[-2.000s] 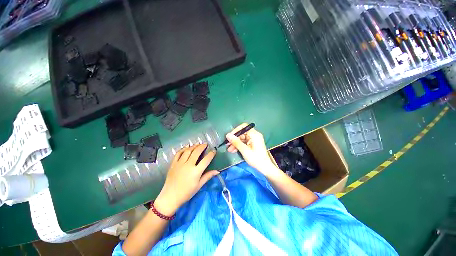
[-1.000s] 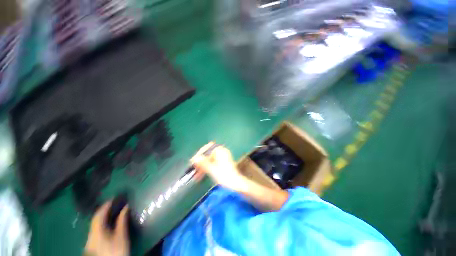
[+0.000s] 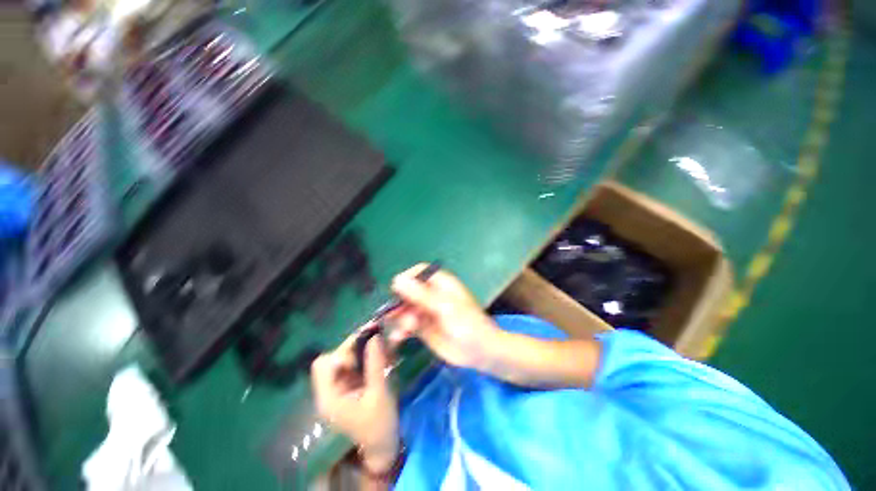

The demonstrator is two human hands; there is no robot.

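Observation:
My left hand (image 3: pixel 357 398) holds a small black plastic part (image 3: pixel 366 343) between thumb and fingers, above the bench's front edge. My right hand (image 3: pixel 444 319) grips a slim black tweezers-like tool (image 3: pixel 427 272), its lower end close to the part. The frame is blurred, so I cannot tell if the tip touches it. The clear liner sheet (image 3: pixel 305 443) with pale slivers shows partly below my left hand. Loose black parts (image 3: pixel 331 273) lie along the tray's near edge.
A black tray (image 3: pixel 279 163) with parts in one compartment lies at left. An open carton (image 3: pixel 706 259) of dark parts stands at right. Clear blister trays (image 3: pixel 567 86) are stacked at top. A white paper roll (image 3: pixel 134 441) is lower left. A blue sleeve shows at the far left edge.
The view has turned. My left hand has come from the lower left, with the black part, to beside my right hand. The tool has moved off the liner sheet up to the part.

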